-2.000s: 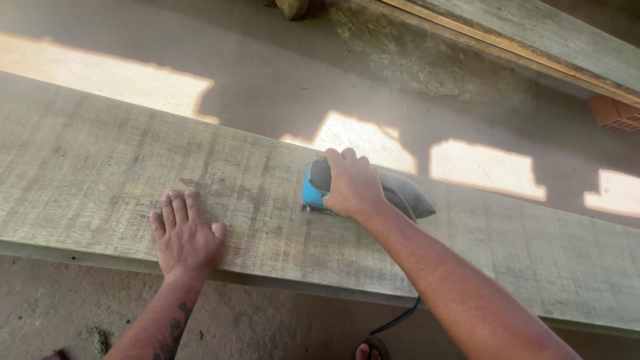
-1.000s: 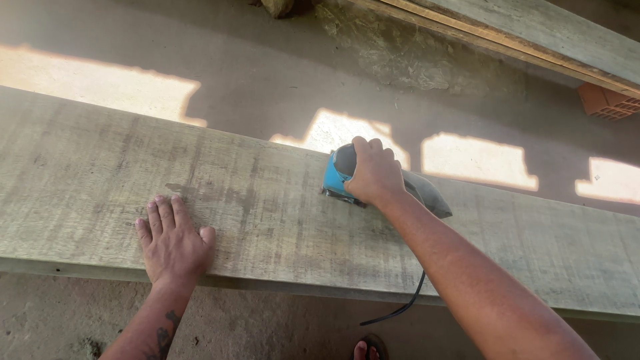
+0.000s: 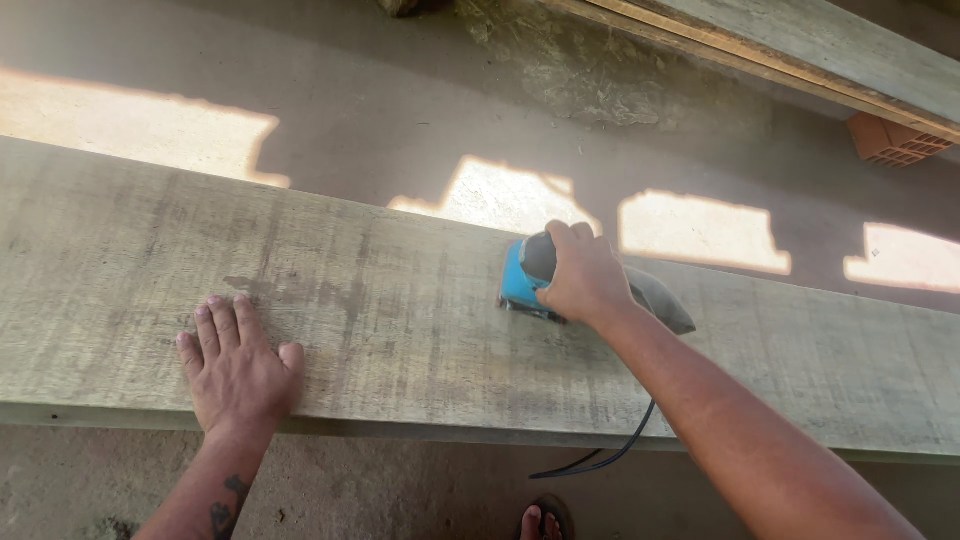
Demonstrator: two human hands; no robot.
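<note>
A long, wide wooden plank point(image 3: 375, 322) runs across the whole view. My right hand point(image 3: 589, 277) grips a blue and black electric sander point(image 3: 521, 277), whose base rests on the plank right of the middle, near its far edge. A grey dust bag point(image 3: 667, 306) sticks out to the right behind the hand. The black power cord point(image 3: 630, 442) hangs over the plank's near edge. Palm down with fingers slightly apart, my left hand point(image 3: 244, 367) lies on the plank at the left, holding nothing, beside a dark patch in the wood.
Beyond the plank is a concrete floor point(image 3: 360, 97) with bright sunlit patches. Stacked boards point(image 3: 810, 52) stretch across the upper right, with a red hollow brick point(image 3: 892, 139) beneath them. A foot in a sandal point(image 3: 546, 519) shows below the near edge.
Along the plank, my right hand has moved the sander right since two seconds ago. My left hand has stayed flat on the wood.
</note>
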